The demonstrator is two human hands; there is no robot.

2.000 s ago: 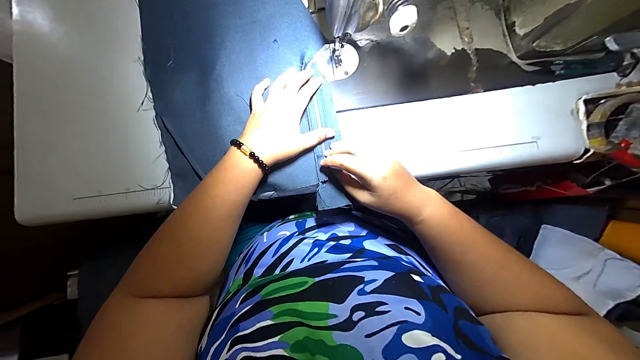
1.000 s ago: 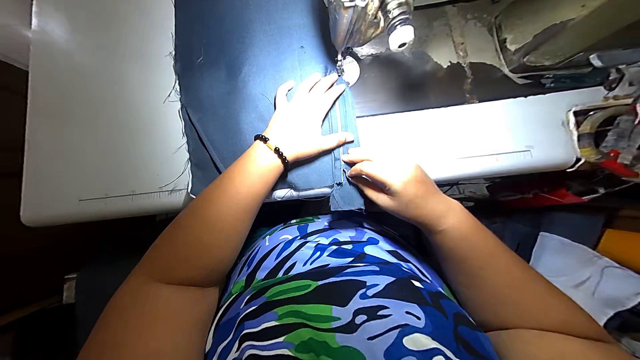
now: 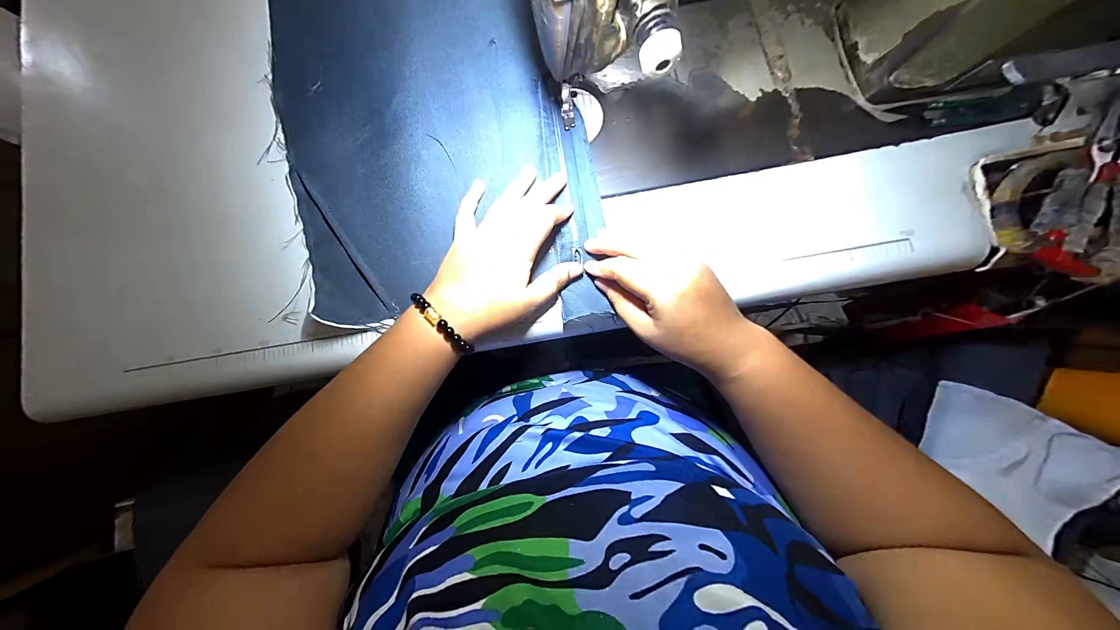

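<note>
A dark blue fabric panel [image 3: 385, 131] with frayed edges lies on the white sewing table. Along its right side runs a zipper [image 3: 577, 197] on a narrow strip, which passes under the presser foot [image 3: 568, 109] of a sewing machine [image 3: 582, 39]. My left hand [image 3: 503, 262], with a beaded bracelet at the wrist, rests on the panel with fingers spread and thumb beside the zipper slider [image 3: 577, 255]. My right hand [image 3: 674, 297] pinches the strip's right edge near that slider, thumb and forefinger close to my left thumb.
The white table [image 3: 149, 219] has a printed ruler scale along its front edge. At the right are a roll of tape [image 3: 1019, 197] and red-handled tools [image 3: 1063, 254]. White cloth [image 3: 1015, 455] and an orange item [image 3: 1085, 402] lie lower right, below table height.
The fabric has moved toward the front edge and then back up from it, with both hands staying on it. The zipper slider now shows between my thumbs. The view has shifted somewhat.
</note>
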